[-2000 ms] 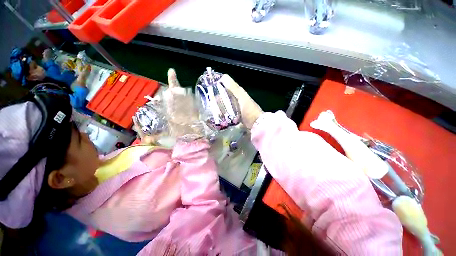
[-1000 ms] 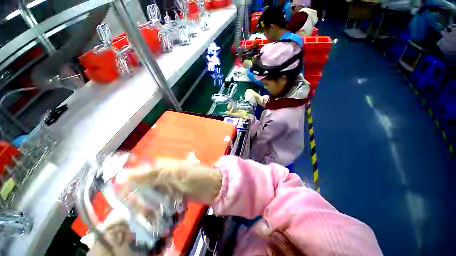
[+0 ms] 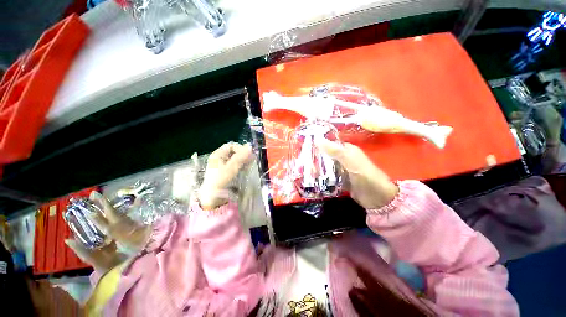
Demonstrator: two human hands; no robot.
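My right hand (image 3: 366, 176) holds a clear shell (image 3: 315, 164) with shiny white strips inside, upright over the left part of a red-orange mat (image 3: 447, 80). What seems to be my left hand (image 3: 220, 173) is raised left of the mat, beside crinkled clear film, with its fingers bent; I cannot tell whether it grips anything. On the mat lie two white bone-shaped pieces, one on the left (image 3: 295, 105) and one on the right (image 3: 403, 122), with a clear bulbous part (image 3: 350, 96) between and behind them.
At the left, another person's hand (image 3: 127, 232) holds a clear shell (image 3: 85, 221) over a red divided tray (image 3: 53, 247). A white shelf (image 3: 248, 31) crosses the back, bearing clear parts (image 3: 149, 31) and a red bin (image 3: 37, 86). More clear parts (image 3: 530, 133) show at the right edge.
The view swung right, then back over the mat. My right hand, earlier out to the left with a shell, now holds a shell over the mat. The bone-shaped pieces now lie mid-view.
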